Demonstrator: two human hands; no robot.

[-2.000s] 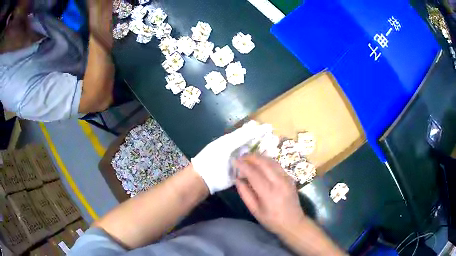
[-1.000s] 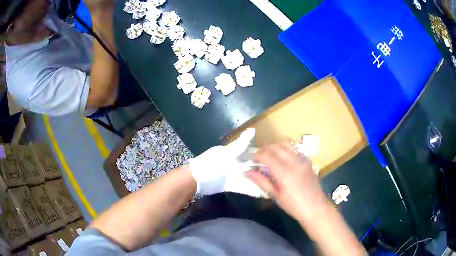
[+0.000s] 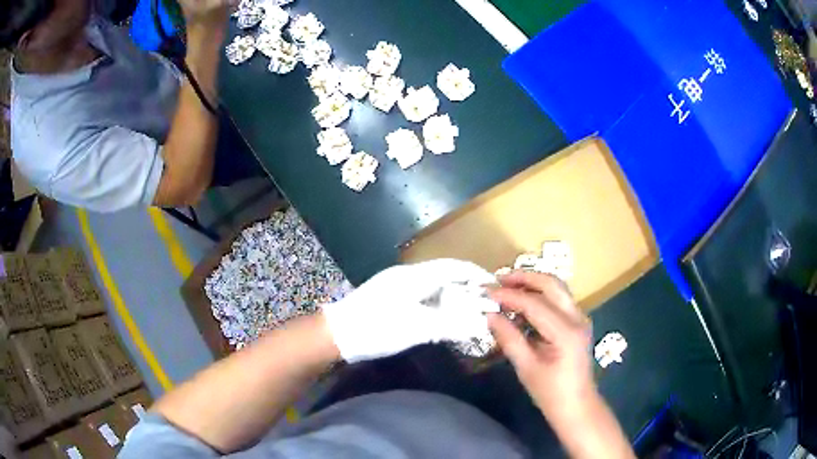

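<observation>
My left hand (image 3: 408, 305), in a white glove, is over the near left corner of the cardboard tray (image 3: 627, 202), its fingers curled at a white plastic part (image 3: 475, 339) partly hidden under them. My bare right hand (image 3: 542, 336) meets its fingertips from the right, thumb and fingers close together; whether it pinches a small piece I cannot tell. More white lobed parts (image 3: 555, 258) lie in the tray behind my fingers. One white part (image 3: 610, 349) lies on the dark bench right of my right hand.
Several white lobed parts (image 3: 404, 147) are spread on the bench (image 3: 296, 179) ahead. A blue board (image 3: 645, 81) lies beyond the tray. A deep carton of small parts (image 3: 269, 278) stands left of the bench. A co-worker (image 3: 98, 134) sits at upper left; stacked cartons (image 3: 54, 332) are at lower left.
The gloved hand has turned from palm-up to curled over, with a white part now showing beneath its fingers. My right hand has shifted slightly right and down.
</observation>
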